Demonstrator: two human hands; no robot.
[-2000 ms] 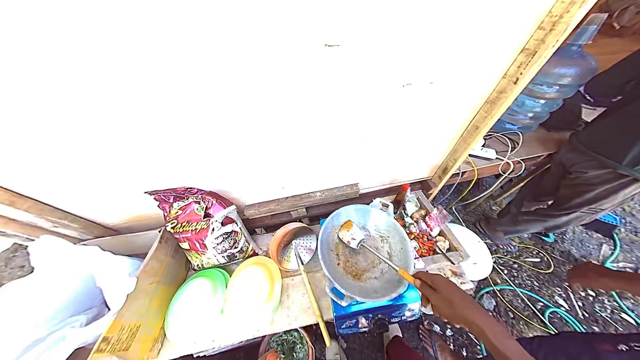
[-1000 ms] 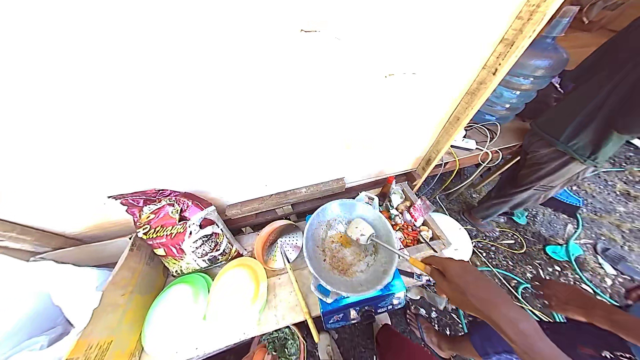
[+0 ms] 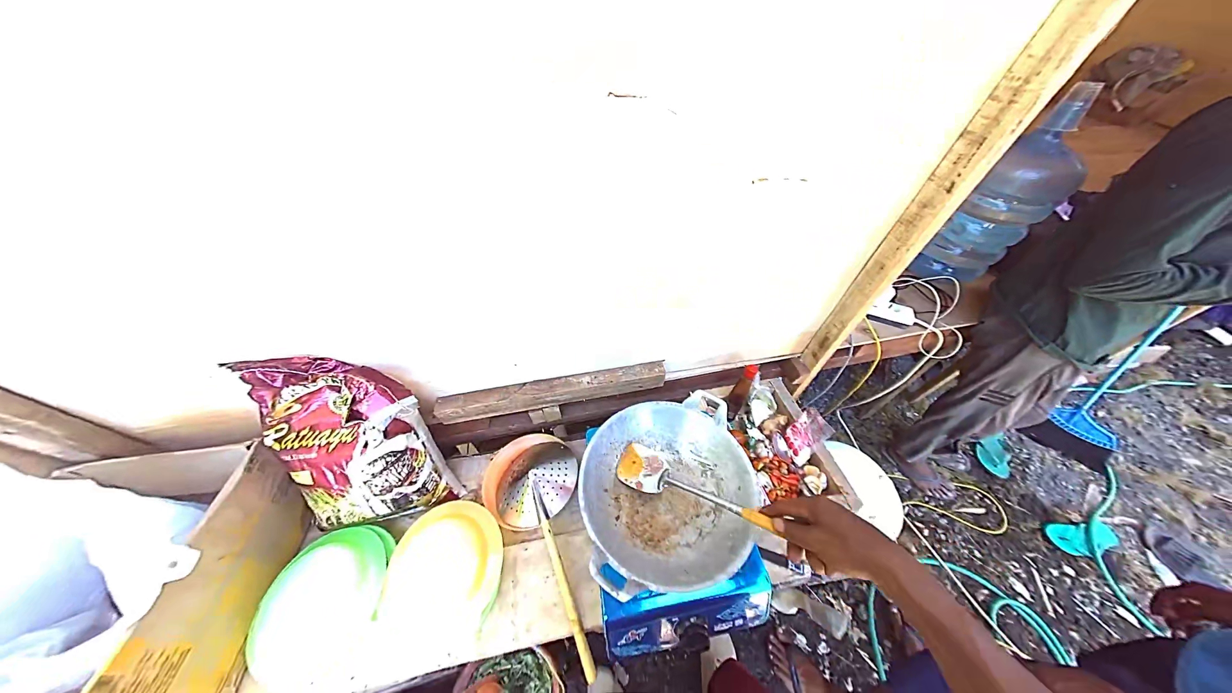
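Observation:
My right hand (image 3: 828, 534) is closed around the yellow handle of a metal spatula (image 3: 707, 496). The spatula's blade, with orange and pale matter on it, is over the left-centre of a metal wok (image 3: 664, 568). Brown bits and pale residue cover part of the wok's bottom. Beneath it is a blue portable stove (image 3: 688, 611). My left hand is out of view. Left of the wok, a perforated skimmer (image 3: 555, 474) with a long yellow handle leans in an orange-brown bowl (image 3: 500, 481). A tray of red chillies (image 3: 780, 478) and packets lies to the right.
Green (image 3: 322, 597) and yellow plates (image 3: 448, 549), a maroon printed bag (image 3: 346, 443) and a cardboard box (image 3: 207, 587) are at left. Cables, hoses and a blue rake-like tool (image 3: 1083, 423) lie right, near a standing person (image 3: 1107, 279). Another hand (image 3: 1189, 606) shows lower right.
The spatula's blade has moved from the wok's upper right part to its left-centre, with my right hand still on the handle. The standing person at right has shifted posture.

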